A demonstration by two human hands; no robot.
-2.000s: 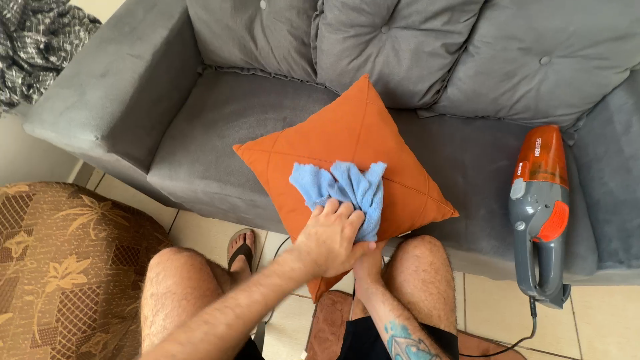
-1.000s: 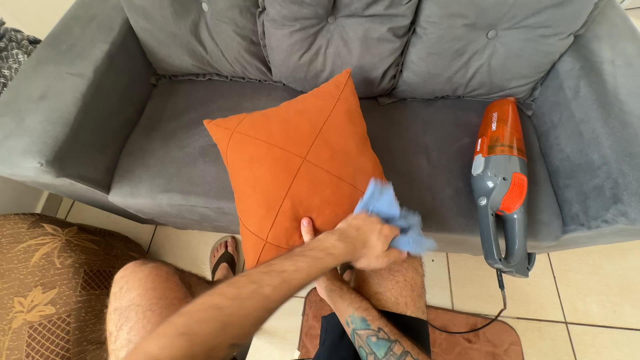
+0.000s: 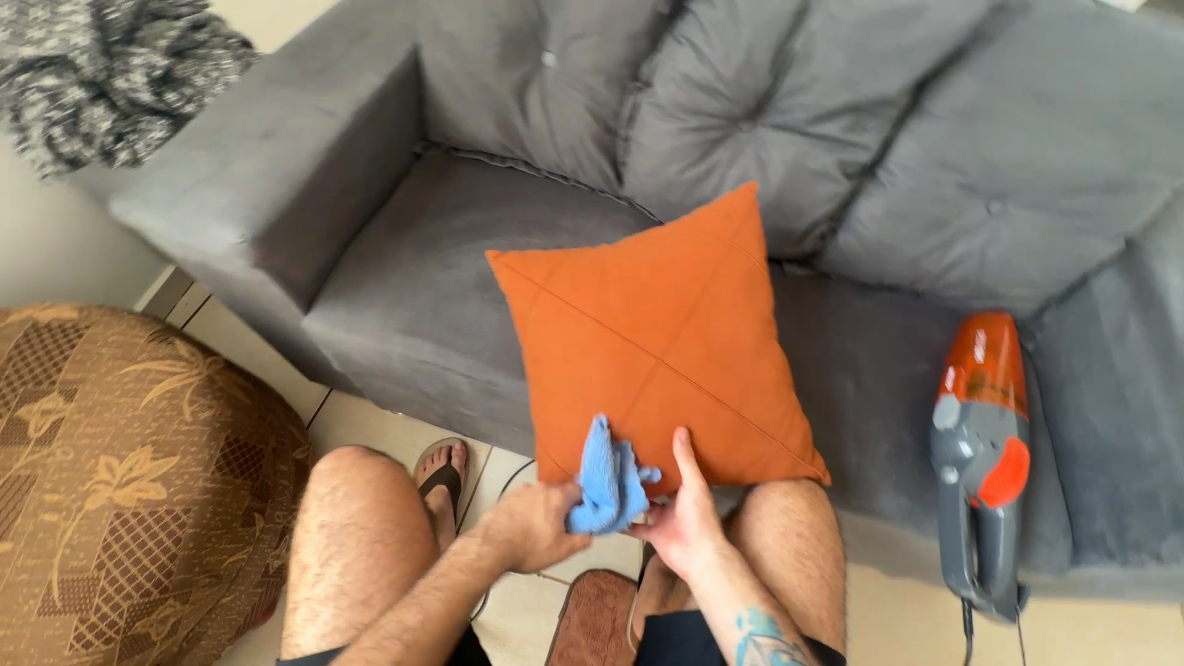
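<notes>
An orange square cushion [image 3: 657, 342] leans between the sofa's front edge and the person's right thigh, its stitched face up. My left hand [image 3: 535, 525] grips a bunched light-blue cloth [image 3: 606, 481], which lies over the cushion's lower edge. Just right of the cloth is my right hand [image 3: 683, 523], with its thumb on the cushion's face and the palm at the lower edge. The right fingertips are partly hidden near the cloth.
On the grey sofa's [image 3: 416, 268] right seat lies an orange-and-grey handheld vacuum cleaner [image 3: 982, 462] with a cord. A patterned brown cover [image 3: 120, 490] drapes over furniture at left. A grey fluffy throw [image 3: 111, 83] lies by the armrest. Below are floor tiles and a brown mat [image 3: 592, 620].
My left hand has moved the cloth leftward, from over the right thigh to the cushion's lower edge. The cushion has turned somewhat. The view has shifted and tilted.
</notes>
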